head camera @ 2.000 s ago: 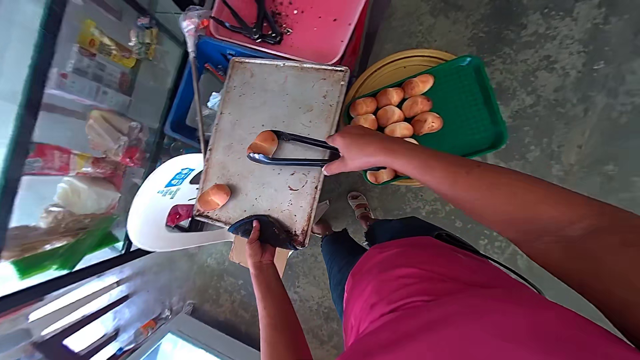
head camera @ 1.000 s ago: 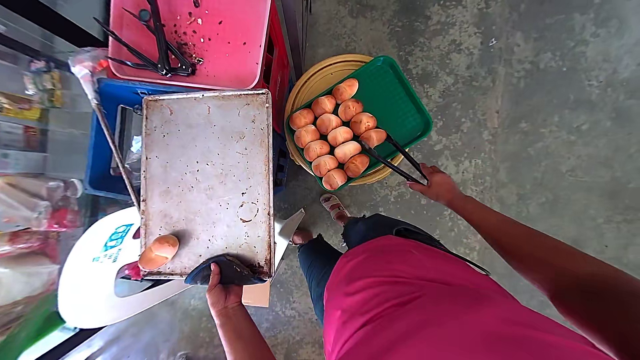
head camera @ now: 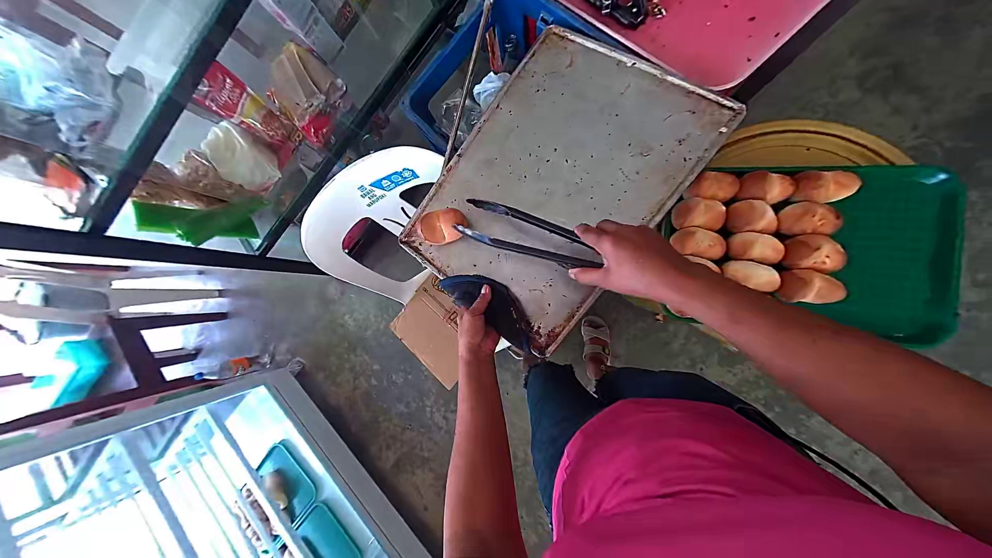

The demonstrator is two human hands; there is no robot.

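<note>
My left hand (head camera: 477,329) grips the near edge of a worn metal baking tray (head camera: 597,132) through a dark pot holder (head camera: 496,308). My right hand (head camera: 628,256) holds black-handled metal tongs (head camera: 535,236) over the tray. The tongs' arms are spread, and one tip is at the side of the single bread roll (head camera: 442,226) in the tray's left corner. Whether that tip touches the roll cannot be told. To the right, a green plastic tray (head camera: 907,256) bears rows of bread rolls (head camera: 810,252); my right forearm hides part of its near edge.
A white plastic chair (head camera: 333,209) is left of the baking tray, above a piece of cardboard (head camera: 426,329). Behind are a blue crate (head camera: 422,93) and a pink tray (head camera: 713,39). Glass display cases (head camera: 310,411) line the left. The green tray rests on a round yellowish support (head camera: 814,139).
My right hand has moved with the tongs from the rolls on the green tray back over the baking tray. Two seconds ago the tongs held a second roll above the baking tray. The view has turned.
</note>
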